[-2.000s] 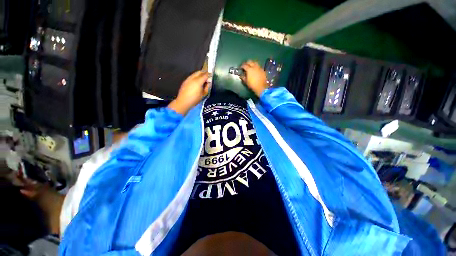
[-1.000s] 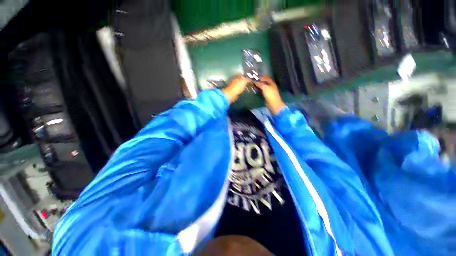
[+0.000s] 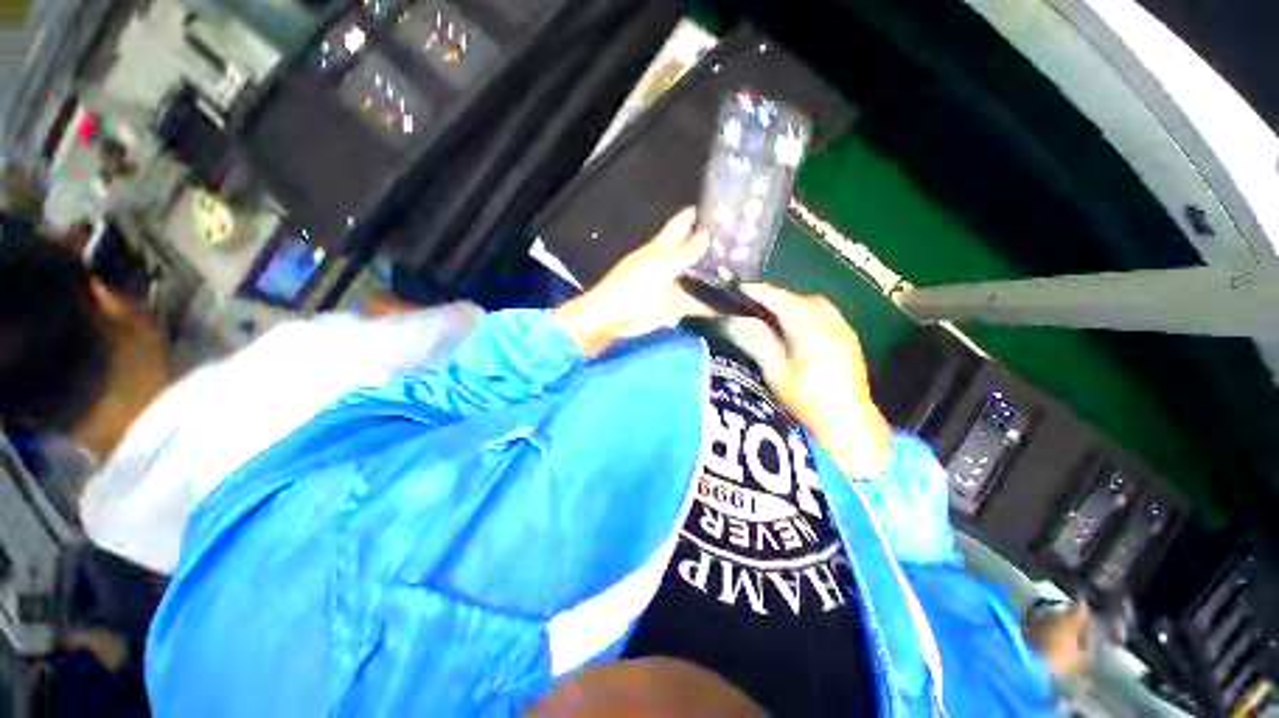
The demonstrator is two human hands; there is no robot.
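Observation:
A phone body (image 3: 752, 183) is held up close in front of my chest, with its shiny, blurred face towards me. My left hand (image 3: 648, 288) grips its lower left edge. My right hand (image 3: 811, 354) is at its lower end, with the fingers around a small black bar, likely the speaker module (image 3: 721, 296). The bar lies at or against the phone's bottom edge; I cannot tell whether it is seated. The fingertips partly hide it.
An empty phone tray (image 3: 631, 183) lies behind the phone over a white parts tray. A filled phone tray (image 3: 1038, 484) is at the right, another (image 3: 407, 70) at the upper left. A pale slanting bar (image 3: 1080, 302) crosses the right. A person in white (image 3: 267, 407) is at the left.
The phone body is larger and closer to the camera, held in both hands. The view has turned, so the trays appear rotated. Two seconds ago my hands were apart.

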